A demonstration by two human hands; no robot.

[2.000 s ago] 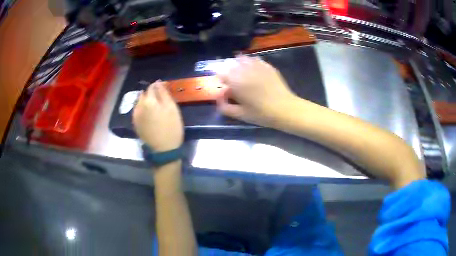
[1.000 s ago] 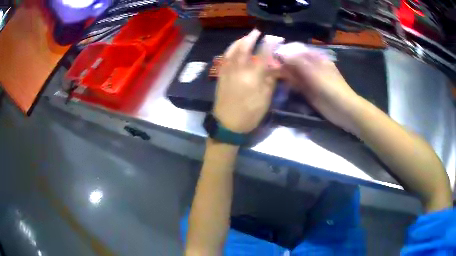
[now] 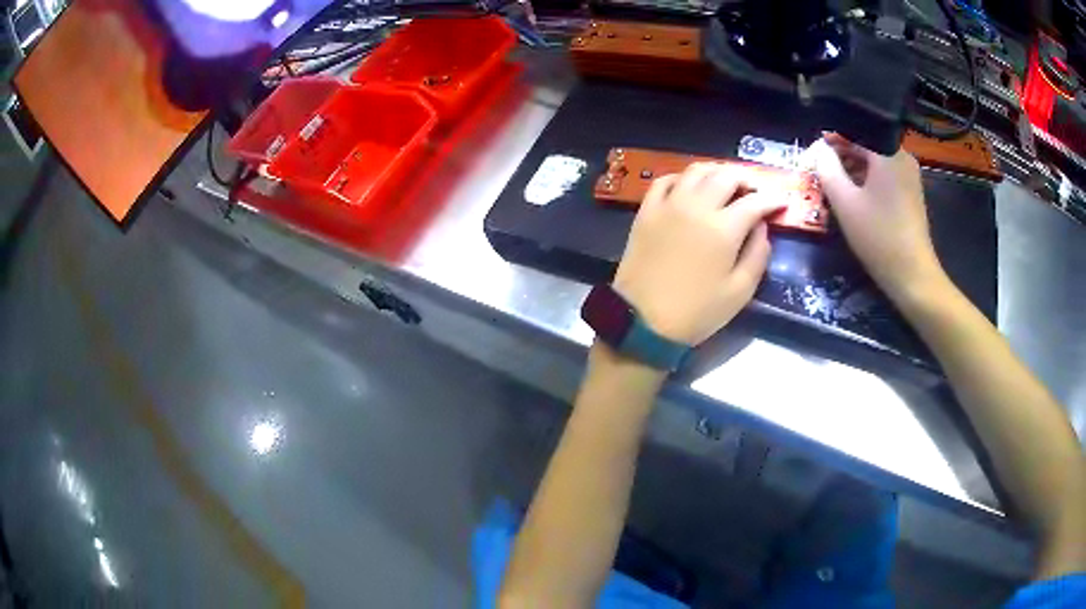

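Observation:
An orange-brown carrier fixture (image 3: 622,176) with small studs lies on the black work pad (image 3: 536,244), under the inspection camera (image 3: 780,42). My left hand (image 3: 700,244) rests on the fixture's middle, fingers bent over it and touching it. My right hand (image 3: 879,208) is at the fixture's right end, thumb and index fingertips close together; whether they hold a small part cannot be told. A pale strip with small marks (image 3: 768,150) lies on the pad just behind the fixture.
Red parts bins (image 3: 357,143) with small bits stand at the left. A white patch (image 3: 555,179) is on the pad's left end. Another carrier (image 3: 637,50) sits behind the pad. A tilted orange screen (image 3: 113,101) is at the upper left. The steel bench edge (image 3: 476,297) runs in front.
The view has shifted left, so the bench appears further right. My left hand has come off the fixture's left end onto its middle. My right hand is now at its right end.

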